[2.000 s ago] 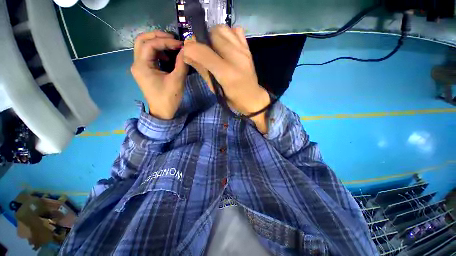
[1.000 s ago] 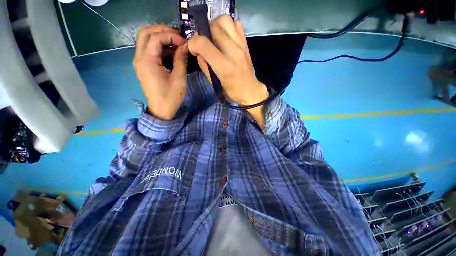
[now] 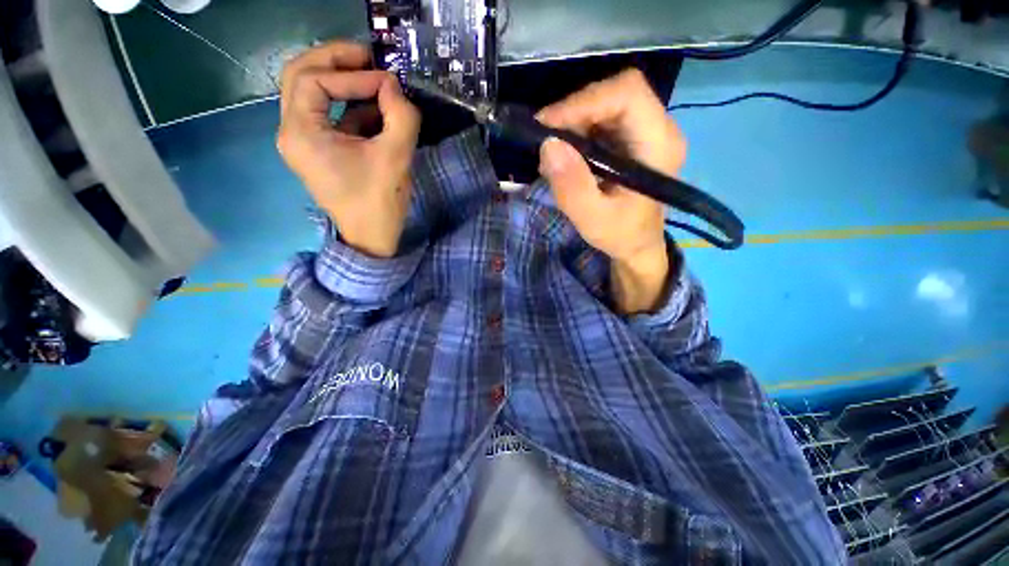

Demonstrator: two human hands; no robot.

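Note:
The circuit board lies at the top centre, at the bench's front edge, its top cut off by the frame. My right hand holds the soldering iron by its black handle. The metal tip points left to the board's near left corner; whether it touches is too small to tell. My left hand is at the board's left, thumb and index fingertip pinched together by that corner. Thin solder wire runs from the spool toward my left hand; the pinched part is hidden by the fingers.
The green bench spans the top. A white tray rack stands at left with a dark unit beside it. A black cable hangs at upper right. Cardboard boxes are lower left; a rack of boards is lower right.
My right hand has moved right, away from my left hand, and the iron now lies slanted with its tip toward the board. More of the board shows. My left hand has shifted slightly left.

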